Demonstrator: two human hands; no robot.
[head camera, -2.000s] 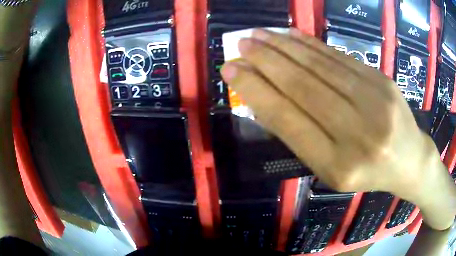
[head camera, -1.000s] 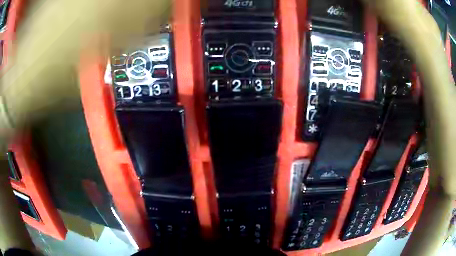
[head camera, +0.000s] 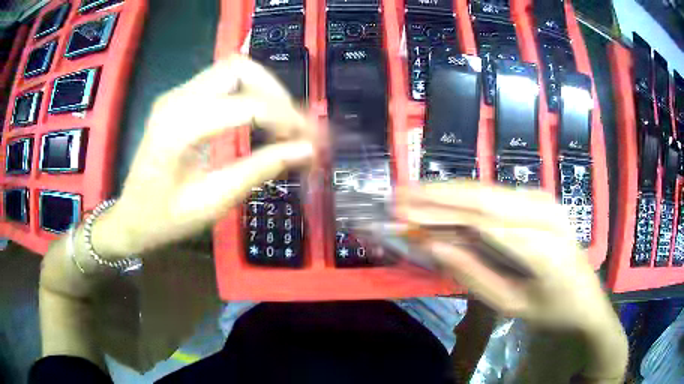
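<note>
Open black flip phones lie in two rows in a red foam tray (head camera: 330, 283). My left hand (head camera: 202, 142), with a beaded bracelet, has thumb and fingers pinched together over the gap between the two leftmost near-row phones. A blurred clear film (head camera: 356, 161) stretches from those fingertips over the keypad of the second phone (head camera: 358, 97). My right hand (head camera: 510, 247) is blurred, palm down, right of that keypad. It holds a thin dark piece (head camera: 495, 251) with a small orange patch at its fingertips. What else lies under its fingers is hidden.
A red tray of small dark-windowed pieces (head camera: 105, 82) stands at the left, beyond a dark green bench strip (head camera: 169, 52). Another red tray (head camera: 630, 279) with black phones stands at the right. A barcode label (head camera: 415, 154) lies right of the second phone. My dark clothing is below the tray's near edge.
The view has drawn back and shows more trays. Both hands, large blurs at the sides one second ago, are now over the near row. The clear film now shows between them.
</note>
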